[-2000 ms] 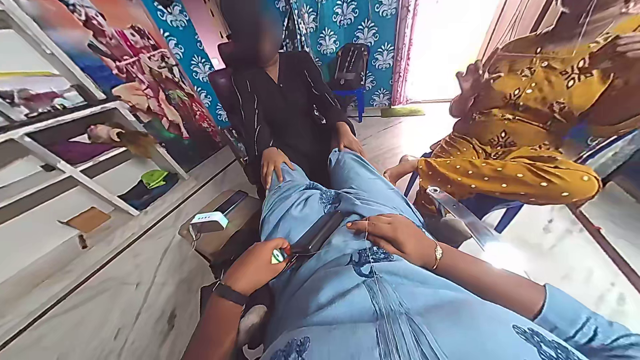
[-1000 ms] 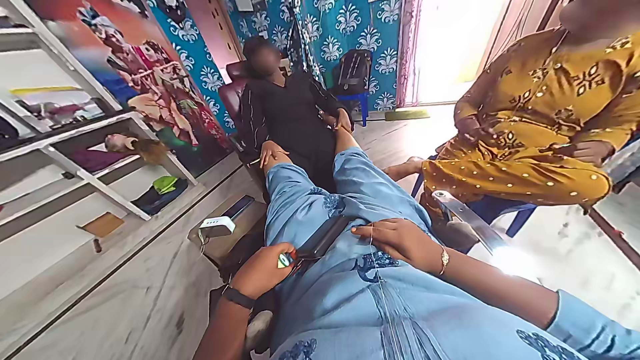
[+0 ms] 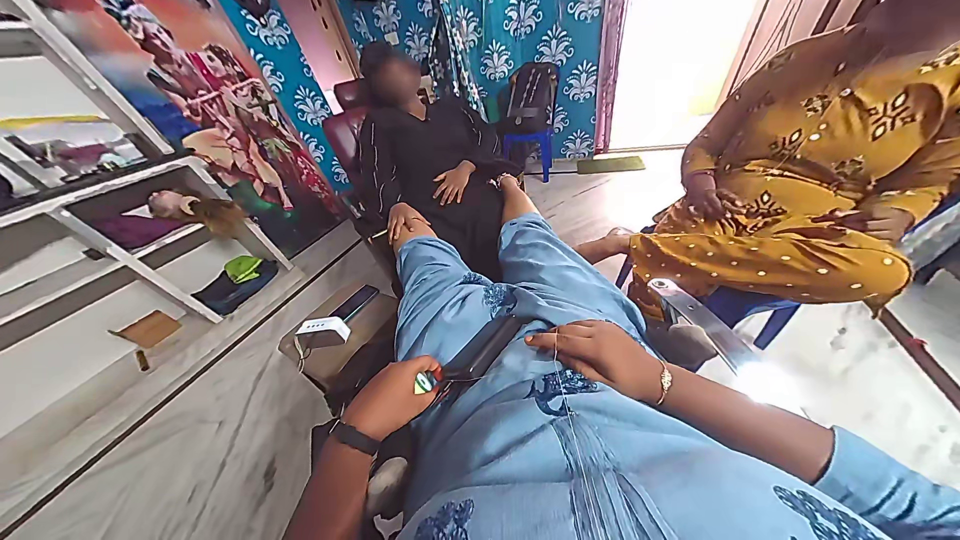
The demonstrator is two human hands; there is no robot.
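Observation:
My left hand (image 3: pixel 397 394), with a dark band at the wrist, is closed around a small object (image 3: pixel 424 382) with a green and white end, possibly a thread spool. Beside its fingertips a long black case or device (image 3: pixel 480 349) lies slanted on my blue-clothed lap (image 3: pixel 630 465). My right hand (image 3: pixel 600 356), wearing a gold bracelet, rests palm down on the lap to the right of the case, fingers curled. A thin white thread (image 3: pixel 557 367) passes at its fingers and runs down toward me; how it is gripped is partly hidden.
Facing me, a person in black (image 3: pixel 427 161) leans back in a maroon chair. At right a person in yellow (image 3: pixel 825 150) sits on a blue chair. A white power strip (image 3: pixel 324 330) and a phone (image 3: pixel 355 304) lie on a box at left. A metal arm (image 3: pixel 701 322) stands right of my lap; shelves (image 3: pixel 127 262) line the left.
The person in black has leaned back and moved one hand from near the knee to the belly. The person in yellow has lowered a raised hand to the lap. My hands have stayed nearly in place.

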